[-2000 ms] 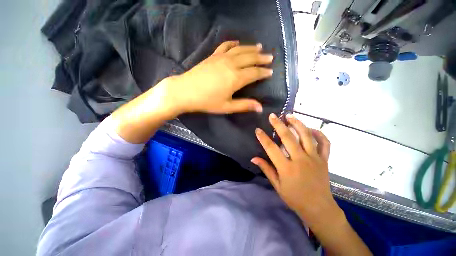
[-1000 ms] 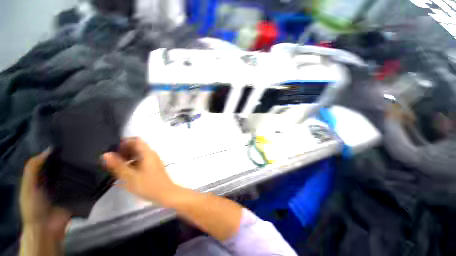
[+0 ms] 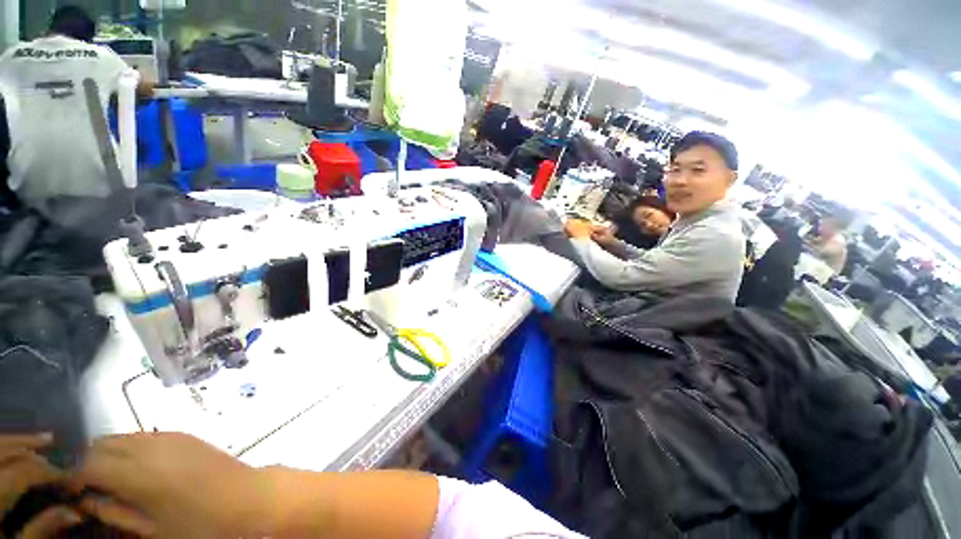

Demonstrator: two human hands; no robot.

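A dark grey garment [image 3: 47, 374] lies at the left edge and hangs down to my hands. My right hand [image 3: 132, 474] is at the lower left, its fingers closed on dark fabric. My left hand [image 3: 19, 468] is cut off by the left edge, its fingers bent around the same fabric beside my right hand. Both are blurred, and the exact part held cannot be told. The white sewing machine [image 3: 227, 276] with blue trim stands beyond my right hand, its needle area over the white bed [image 3: 263, 413].
Green and yellow scissors [image 3: 416, 358] and black snips [image 3: 355, 321] lie on the bed. A ruler strip [image 3: 406, 416] edges the table. A blue bin [image 3: 516, 405] is below. Dark garments [image 3: 706, 421] are piled at right. A person in grey [image 3: 674, 258] sits beyond; others are farther back.
The view has swung up and to the right from the bed to the room. My hands, spread flat on the garment two seconds ago, are now together at the lower left, gripping fabric.
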